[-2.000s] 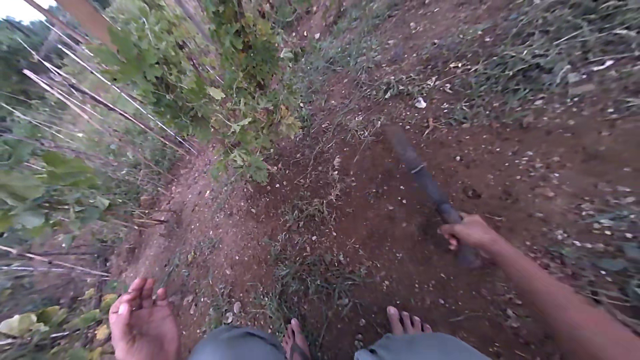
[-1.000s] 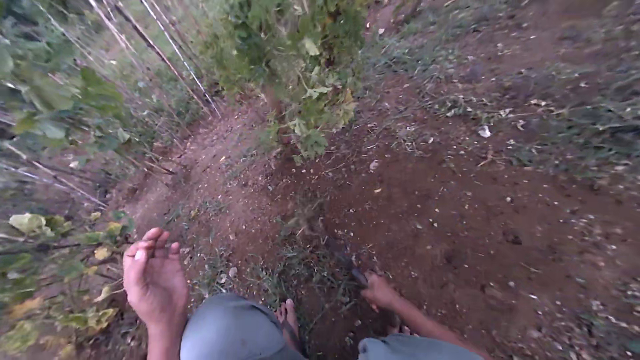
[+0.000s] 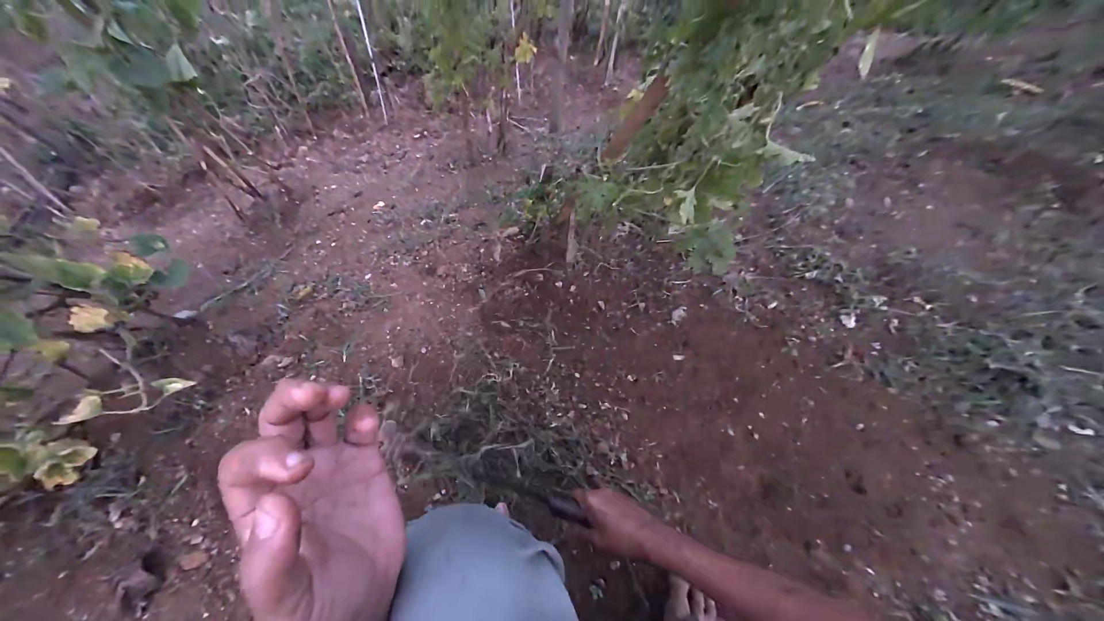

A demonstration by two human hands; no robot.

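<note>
My right hand (image 3: 617, 522), low and right of the middle, is closed around the dark handle (image 3: 567, 507) of a long tool. The tool's far part is blurred among the cut grass and weeds (image 3: 509, 431), so its exact kind cannot be told. Palm up with curled fingers, my left hand (image 3: 319, 509) is raised beside my knee and holds nothing. The weeds lie on reddish soil between and beyond the two hands.
A leafy climbing plant (image 3: 716, 129) hangs over a brown stake (image 3: 636, 116) ahead. Yellowing vine leaves (image 3: 86, 319) are at the left. Thin poles (image 3: 373, 60) stand farther back. Grass (image 3: 992, 362) grows at the right. My knee (image 3: 483, 565) is bent between my hands.
The tool, held out over bare soil at the right two seconds ago, has come left to the weeds near my feet. My left hand stays raised and empty. The view has turned left.
</note>
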